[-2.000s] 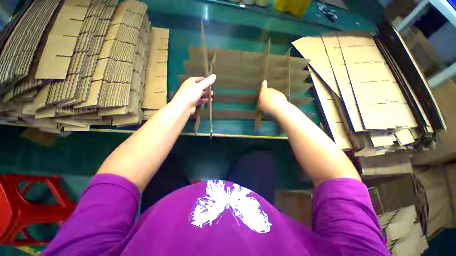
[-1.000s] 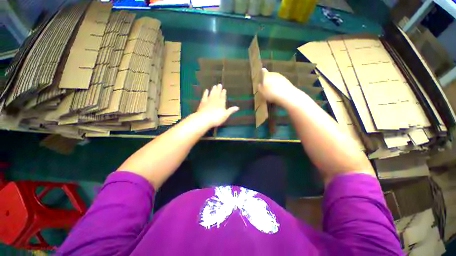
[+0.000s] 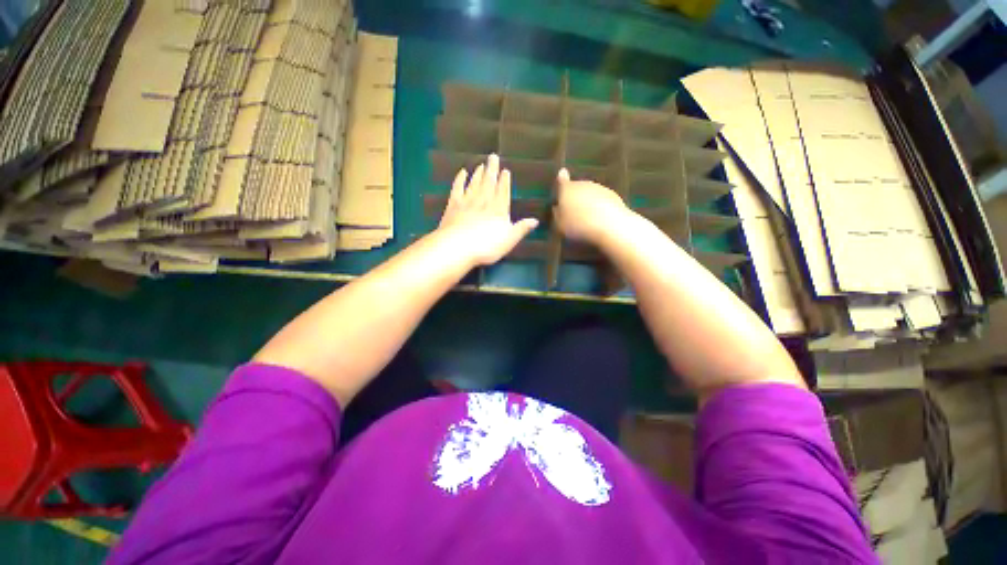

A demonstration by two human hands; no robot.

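A partly built brown cardboard partition (image 3: 596, 151) stands on the green bench in front of me, its long strips crossed by several cross strips. My left hand (image 3: 483, 216) lies flat on its near left part, fingers spread, holding nothing. My right hand (image 3: 583, 206) is closed at a cross strip (image 3: 563, 127) near the middle, which sits down among the long strips. The fingertips of my right hand are partly hidden. The loose strip ends stick out at the right side.
A left stack of short slotted strips (image 3: 289, 121) fills the bench's left side. A right pile of long strips (image 3: 872, 188) lies at the right. A red stool (image 3: 94, 441) stands on the floor at left. Cardboard pieces (image 3: 900, 497) are below the bench at right.
My left hand has left the strip it held and lies flat on the partition. The strip at my right hand, raised one second ago, is now down in the grid.
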